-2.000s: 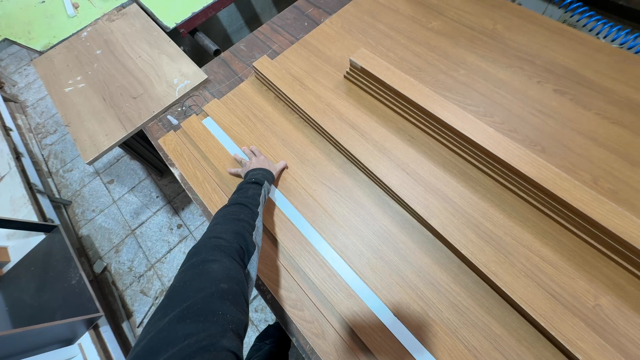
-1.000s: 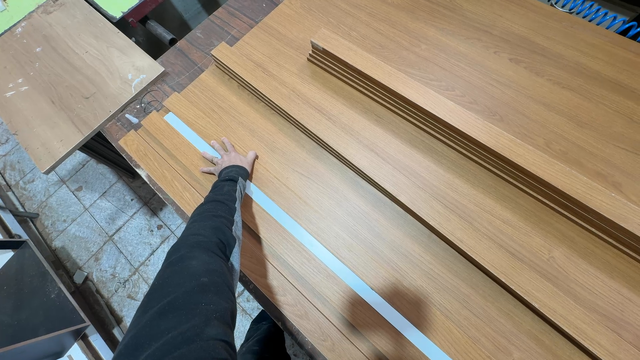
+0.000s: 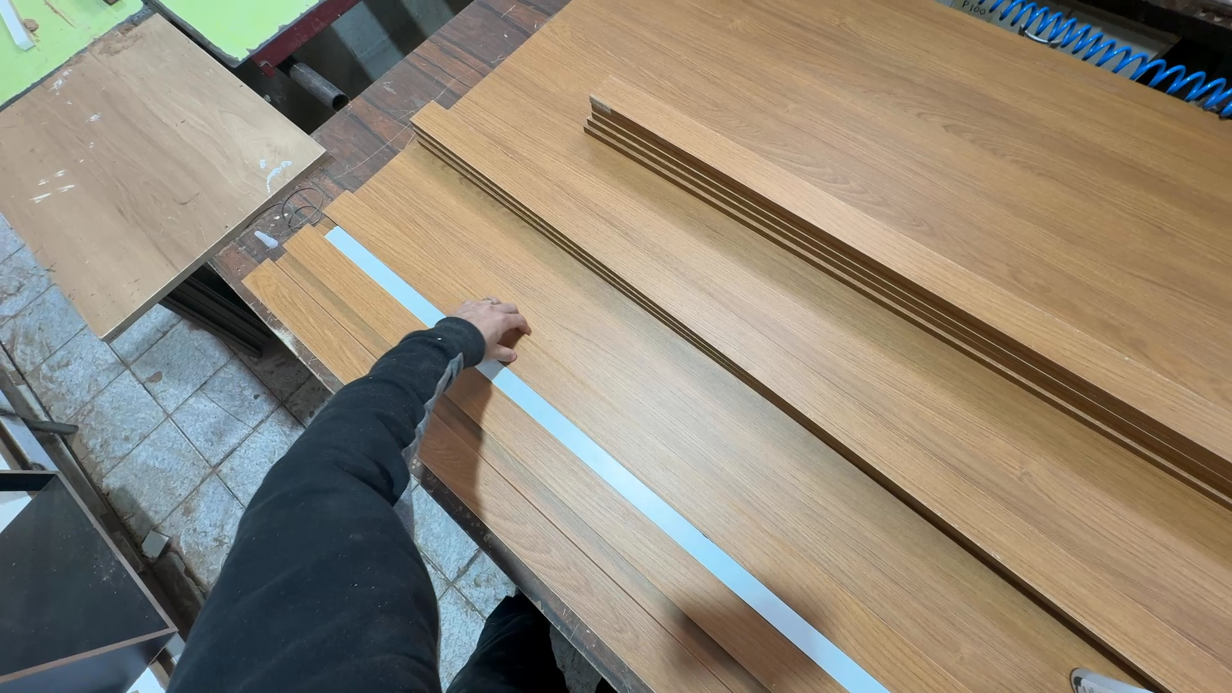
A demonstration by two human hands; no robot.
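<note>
My left hand [image 3: 494,327], in a dark sleeve, rests with bent fingers and the thumb apart at a long, flat, pale strip [image 3: 626,476]. Part of the strip is hidden under the hand and wrist. It lies lengthwise on wood-grain boards [image 3: 597,385], close to their near edges. Further right lies a stack of long, narrow wood-grain boards [image 3: 770,221], and between it and my hand another low stack [image 3: 577,250]. My right hand is not in view. The tip of a pale object [image 3: 1092,681], too cropped to name, shows at the bottom right.
Left of the workbench [image 3: 385,125] stands a wooden panel [image 3: 154,173] with white marks. A blue coiled hose [image 3: 1107,48] lies at the top right. Thin wire [image 3: 303,207] rests on the bench corner. A dark panel [image 3: 67,587] stands at the lower left, beside the tiled floor.
My left hand was spread flat on the strip and board; its fingers are now bent. A pale object has come into view at the bottom right.
</note>
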